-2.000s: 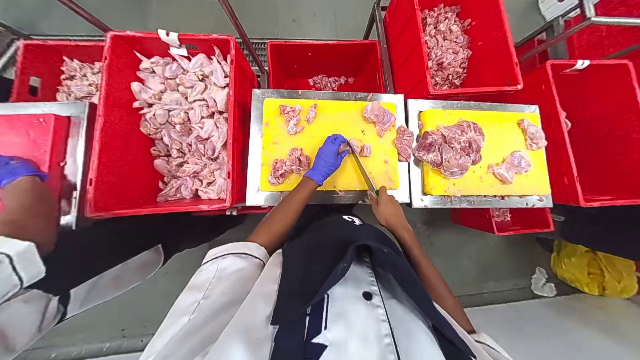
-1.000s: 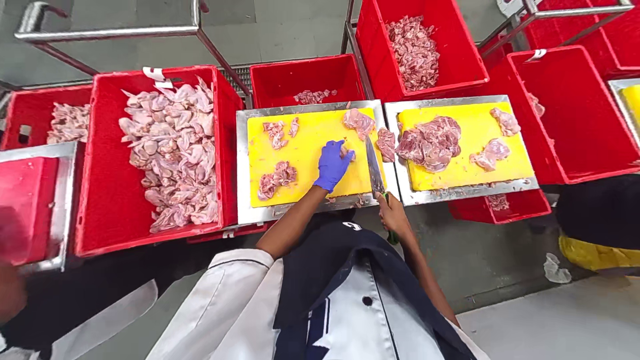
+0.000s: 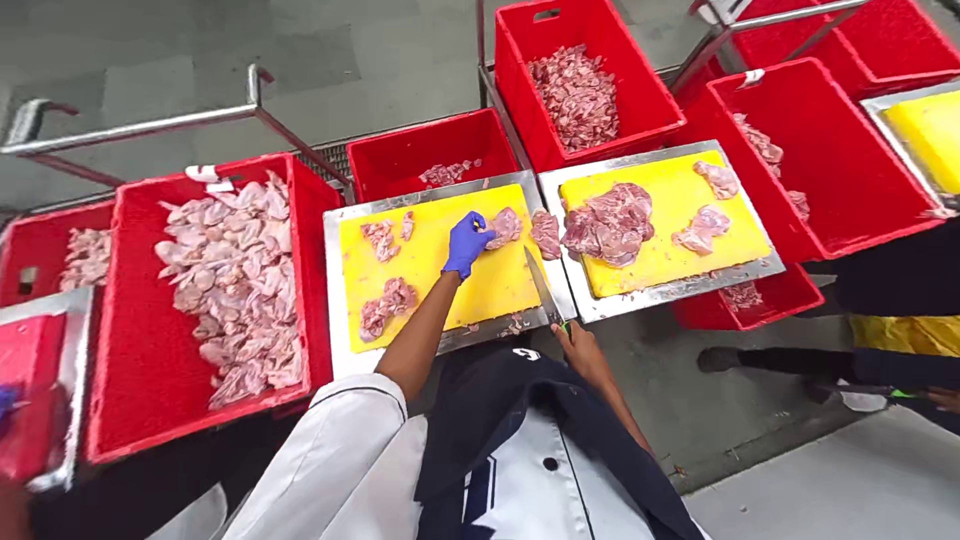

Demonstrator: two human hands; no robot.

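Observation:
My left hand [image 3: 468, 244], in a blue glove, has its fingers on the left edge of a piece of raw meat [image 3: 505, 227] on the yellow cutting board [image 3: 487, 281]. My bare right hand [image 3: 581, 349] holds a knife [image 3: 541, 283] by its green handle at the board's near right edge, blade pointing away from me. Cut meat pieces [image 3: 381, 238] lie at the board's far left, and more meat [image 3: 387, 306] lies near its left side. Another piece [image 3: 546, 234] rests on the metal tray rim to the right.
A second yellow board [image 3: 660, 274] at the right bears a meat pile [image 3: 611, 223]. Red crates stand around: one with chicken pieces [image 3: 240, 285] at left, others with cut meat [image 3: 577, 97] beyond. A co-worker's gloved hand [image 3: 7, 399] is at far left; a person stands at right.
My left hand has moved from the board's middle to the meat piece at the far right. My right hand still holds the knife, its blade now tilted the other way than two seconds ago.

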